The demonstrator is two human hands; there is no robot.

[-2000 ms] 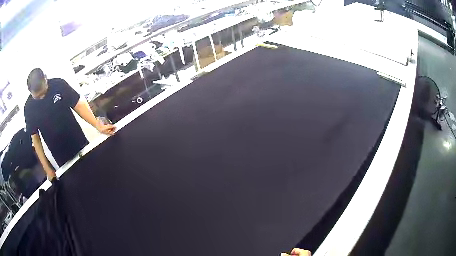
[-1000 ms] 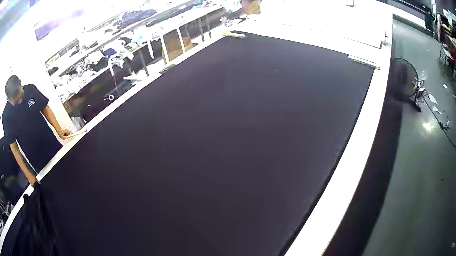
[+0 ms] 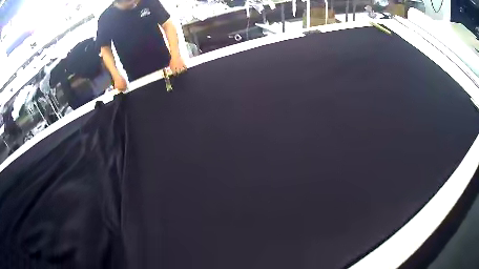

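Observation:
Black fabric [image 3: 294, 142] lies flat and smooth over most of the long white table [image 3: 430, 220]. At the left it is bunched in loose dark folds [image 3: 79, 173]. A short yellowish bar [image 3: 168, 80] lies across the far edge of the fabric, by the other person's hand. Another yellowish bar [image 3: 382, 28] lies at the far right corner. Neither of my hands is in the picture.
Across the table stands a person in a black T-shirt [image 3: 139, 39], one hand at the bar and one at the folds' far end. Side benches piled with cloth are behind. Long pale strips [image 3: 441, 47] lie at the right end. Grey floor shows at the lower right.
The view has swung left. The bunched folds show larger. The other person's hand is now at a bar on the far fabric edge. My hand, seen at the bottom edge two seconds ago, is gone.

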